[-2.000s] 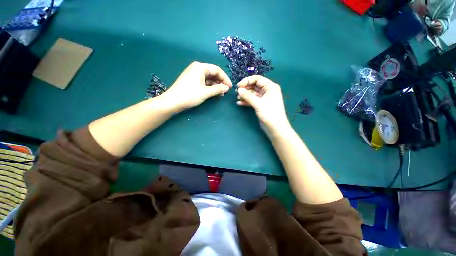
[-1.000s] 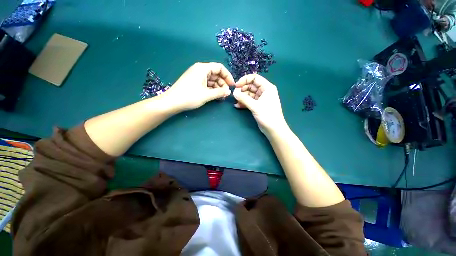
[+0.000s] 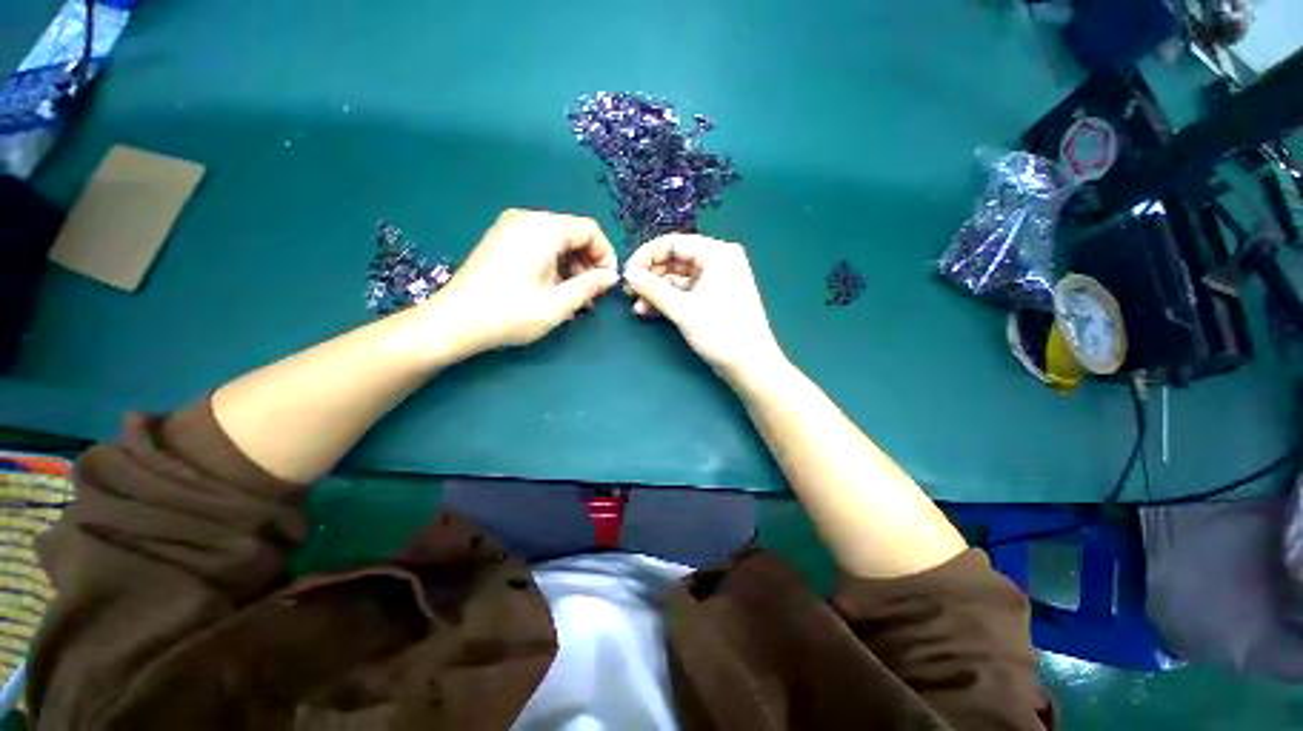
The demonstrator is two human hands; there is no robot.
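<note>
A large loose heap of tiny dark parts with purplish glints [image 3: 657,164] lies on the green mat [image 3: 572,407], just beyond my hands. A smaller similar pile [image 3: 400,271] lies by my left wrist. A small dark cluster [image 3: 845,283] lies to the right of my right hand. My left hand [image 3: 529,279] and my right hand [image 3: 703,297] meet fingertip to fingertip below the heap. Thumbs and index fingers are pinched together around a tiny dark part [image 3: 622,281], mostly hidden by the fingertips.
A tan cardboard piece [image 3: 129,217] and a blue-and-white bag [image 3: 50,86] are at left. At right are a crumpled clear bag [image 3: 1005,229], tape rolls [image 3: 1090,326] and black equipment [image 3: 1165,293] with cables. A blue stool [image 3: 1100,600] stands below the bench edge.
The whole view has shifted, so the piles and bench items sit further left. My fingertips stay together below the heap. The red object at upper right is out of view.
</note>
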